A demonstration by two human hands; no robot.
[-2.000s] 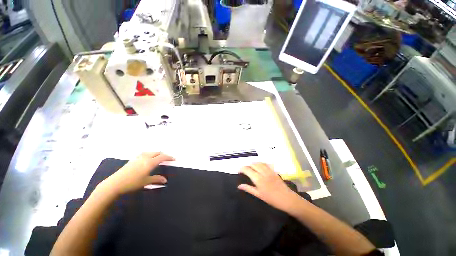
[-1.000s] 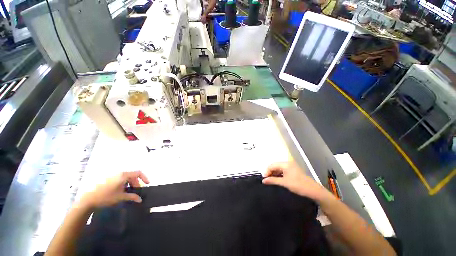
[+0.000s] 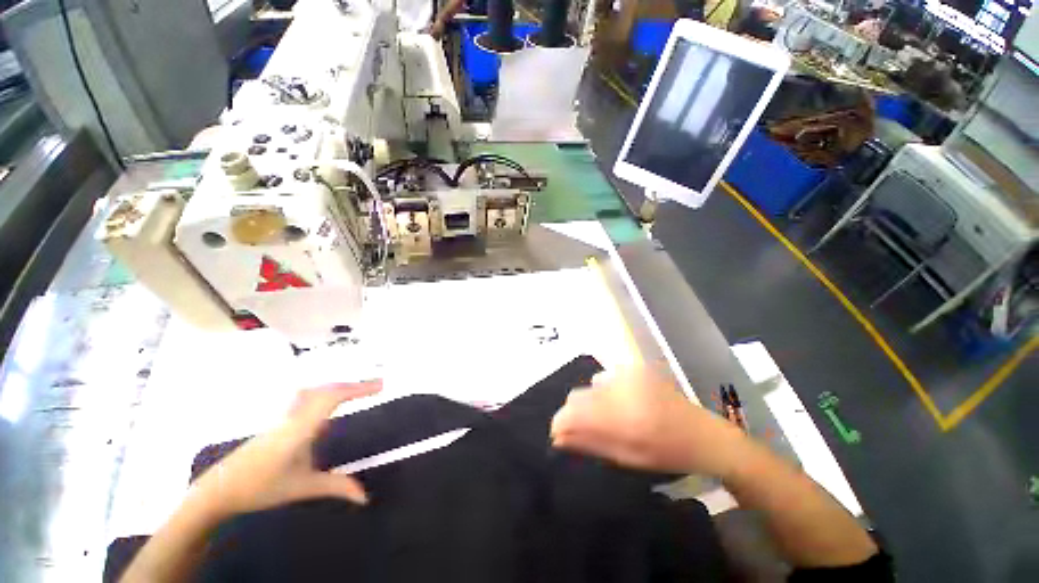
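Observation:
A black fabric panel (image 3: 456, 501) lies in front of me over the white placement sheet (image 3: 456, 330). A white wedge-shaped slit (image 3: 412, 449) shows in it. The panel's far right part rises to a point beside my right hand. My left hand (image 3: 273, 461) lies at the panel's left part, thumb and fingers spread apart around the slit's left end. My right hand (image 3: 627, 421) is closed on the panel's right part, its fingertips partly hidden.
The sewing machine head (image 3: 273, 251) stands beyond the sheet at left, with the clamp unit (image 3: 456, 222) beside it. A control screen (image 3: 704, 112) stands at right. Markers (image 3: 731, 407) lie at the right table edge. Yellow tape (image 3: 615, 302) runs along the sheet.
Both hands came back onto the panel's far edge area; the far edge, straight a second ago, now bends and peaks near my right hand. The slit looks narrower. The camera view has shifted.

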